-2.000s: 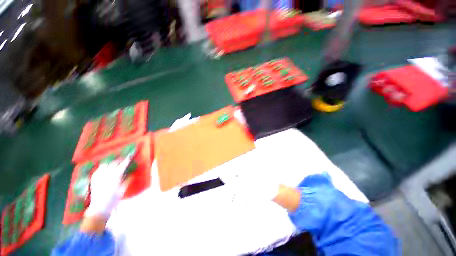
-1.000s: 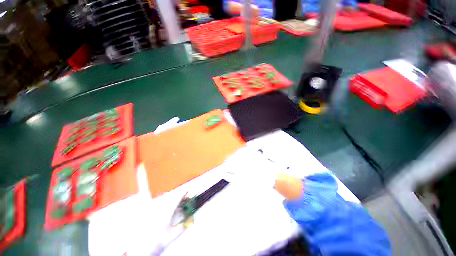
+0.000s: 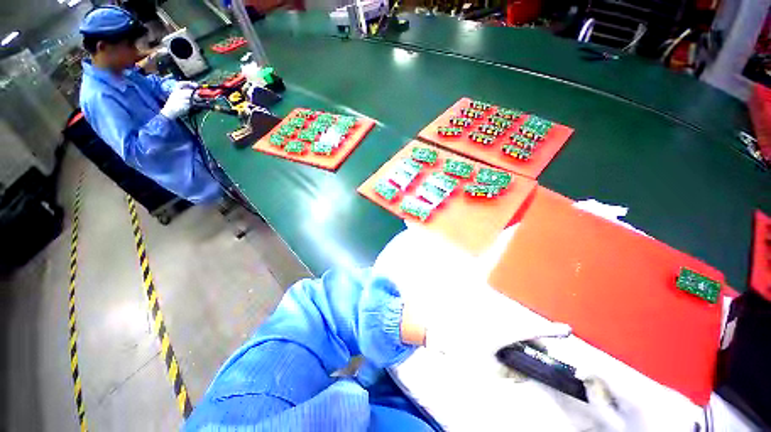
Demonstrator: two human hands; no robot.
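My left hand [image 3: 473, 325], in a white glove, reaches right from a blue sleeve over the white cloth. Its fingers close around the left end of a small circuit board [image 3: 554, 353], mostly hidden, with green showing at its edge. A black brush [image 3: 545, 371] overlaps the board. A pale blurred shape at the brush's right end may be my right fingertips [image 3: 602, 395]; what they hold is unclear. A bare red-orange foam sheet [image 3: 600, 287] lies beyond, with one green board [image 3: 698, 284] at its right corner.
Two foam sheets with rows of boards [image 3: 499, 139] [image 3: 448, 190] lie ahead on the green bench, another [image 3: 314, 137] further left. A seated person [image 3: 139, 110] in blue works at the left. A black pad [image 3: 746, 363] is at the right edge. Striped floor tape [image 3: 156, 312] runs at left.
The view has swung left, bringing the seated person and floor into sight. The right sleeve has left the picture. My left sleeve and gloved hand now show clearly beside the brush.
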